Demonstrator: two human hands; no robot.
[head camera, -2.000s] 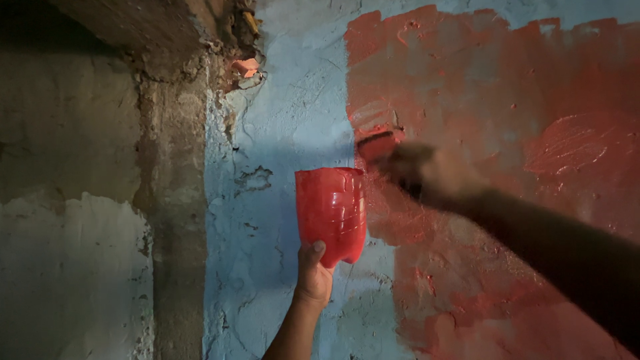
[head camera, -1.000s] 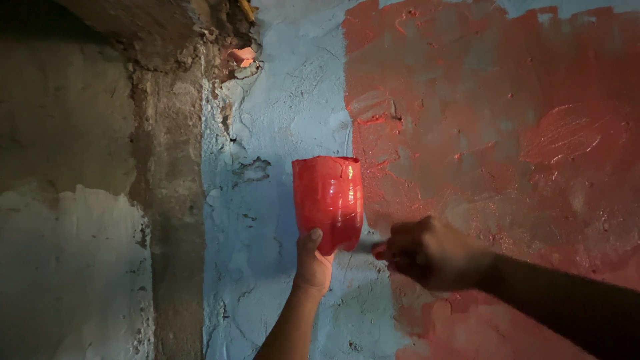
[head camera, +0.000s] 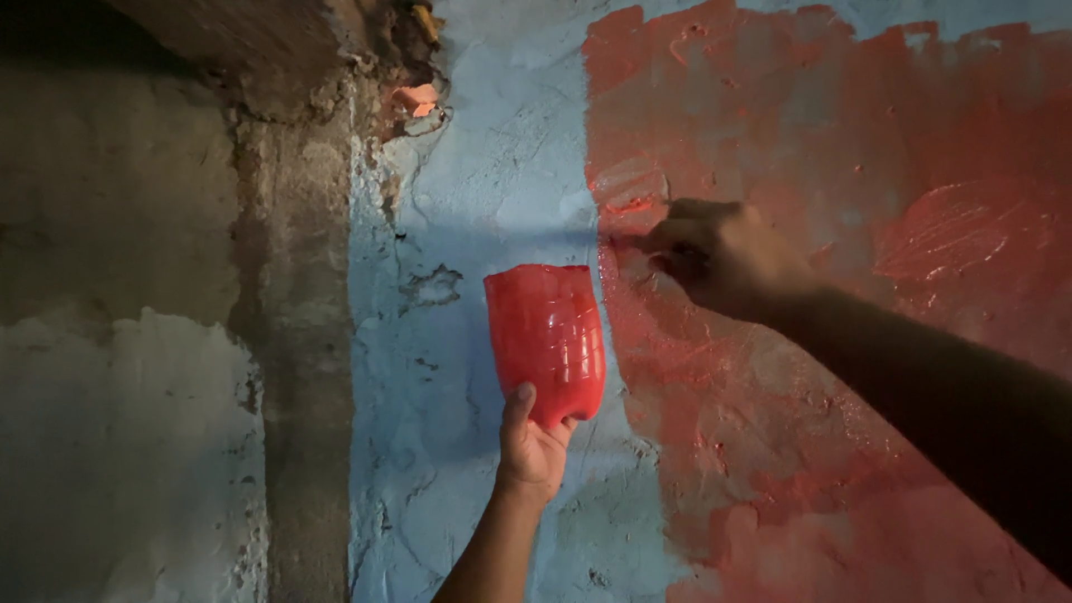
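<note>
My left hand (head camera: 536, 448) holds up the cut-off bottom of a plastic bottle (head camera: 548, 343), coloured red by the paint in it, gripping it round its base. My right hand (head camera: 720, 255) is up and to the right of this container, close to the wall, its fingers closed on the handle of a paintbrush (head camera: 626, 241). The brush is blurred and mostly hidden by the fingers; it lies at the left edge of the red paint (head camera: 754, 134). Left of that edge the wall is light blue (head camera: 502, 167).
A rough grey concrete column (head camera: 306, 335) runs down the left, beside a grey wall patch (head camera: 117, 435). At the upper left, beneath a concrete beam (head camera: 260, 50), broken masonry shows a piece of orange brick (head camera: 419, 99).
My right hand was first at the wall, then lower beside the container's base, and is now back up at the red edge. The left hand keeps hold of the container.
</note>
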